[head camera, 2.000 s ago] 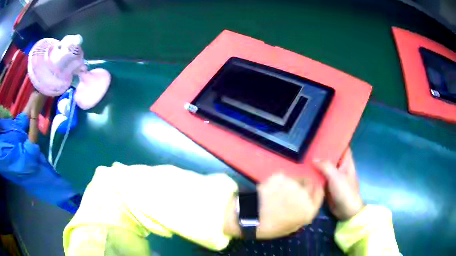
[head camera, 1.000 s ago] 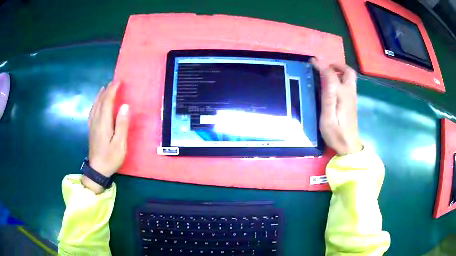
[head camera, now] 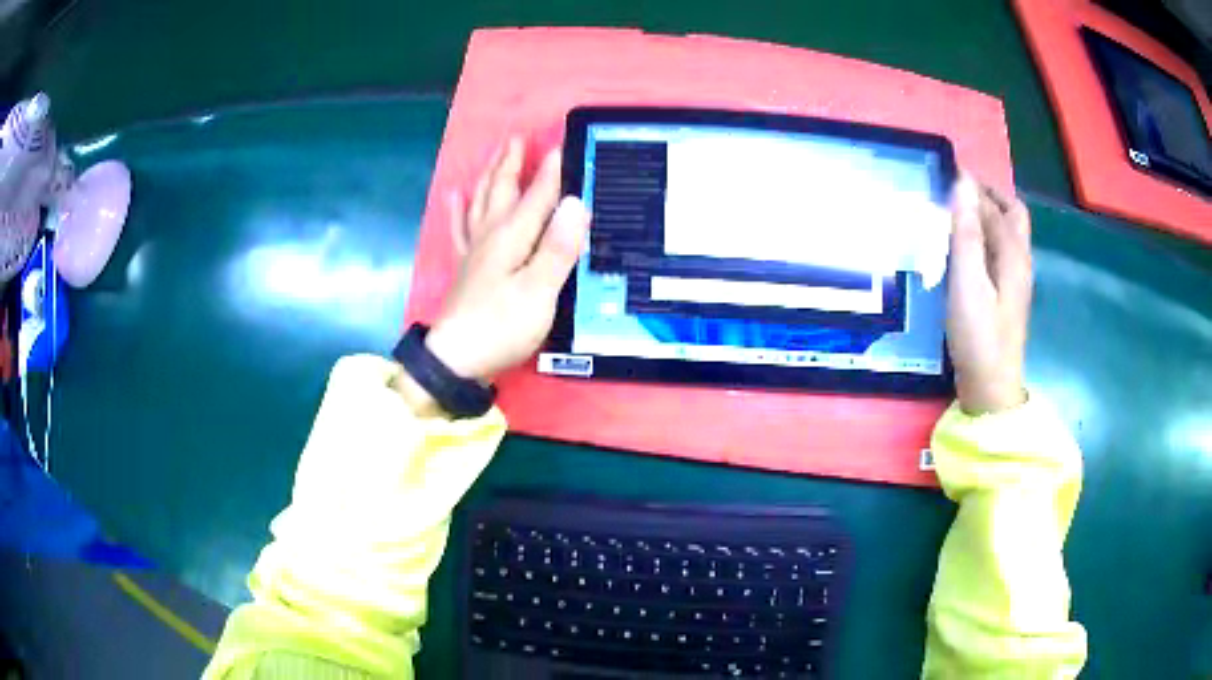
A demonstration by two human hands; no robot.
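Observation:
The tablet (head camera: 764, 253) is lit and lies over the red tray (head camera: 718, 432). Its screen shows a dark text window, a large white window and a blue desktop at the bottom. A white label is at its lower left corner. My left hand (head camera: 512, 272) holds the tablet's left edge, with a black band on the wrist. My right hand (head camera: 990, 299) holds its right edge. The fingertips under the edges are partly hidden. The black keyboard (head camera: 651, 591) lies apart from the tablet, nearer to me, cut off by the bottom of the picture.
Another red tray (head camera: 1057, 93) with a dark tablet (head camera: 1156, 113) is at the upper right. A pink fan (head camera: 91, 223) stands at the far left on the green table (head camera: 253, 399). A blue sleeve (head camera: 60, 511) shows at the lower left.
My left hand has moved from the tray's left side to the tablet's left edge. A large white window has appeared on the screen. Tray, tablet and keyboard sit further right in view.

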